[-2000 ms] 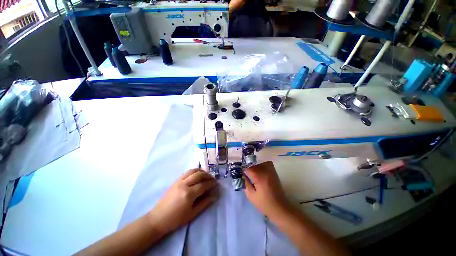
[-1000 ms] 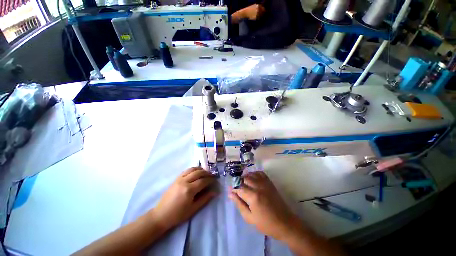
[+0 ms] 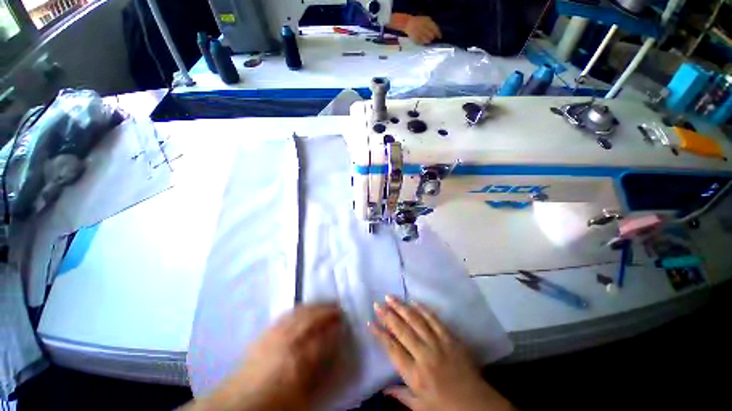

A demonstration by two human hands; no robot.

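The pale grey-lilac garment panel (image 3: 249, 241) lies on the machine table, its front part at the table's front edge. A dark line runs lengthwise on it at the left and a thinner one at the right. The lockstitch machine's presser foot (image 3: 376, 225) is at the panel's right back part. My left hand (image 3: 313, 353) is blurred over the front of the panel; its fingers look bent, and whether it grips cloth is unclear. My right hand (image 3: 425, 353) lies flat on the panel with its fingers apart.
Thread snips (image 3: 554, 289) lie on the machine bed at right. A plastic bag (image 3: 68, 144) and pale sheets (image 3: 120, 181) are at left. An orange-yellow item (image 3: 698, 143) sits on the machine top. Opposite, a person's hand (image 3: 417, 28) is at another table with dark thread cones (image 3: 290, 48).
Both hands have moved from beside the presser foot toward the front edge. More of the panel shows, with its dark left line in view. The camera view has shifted.
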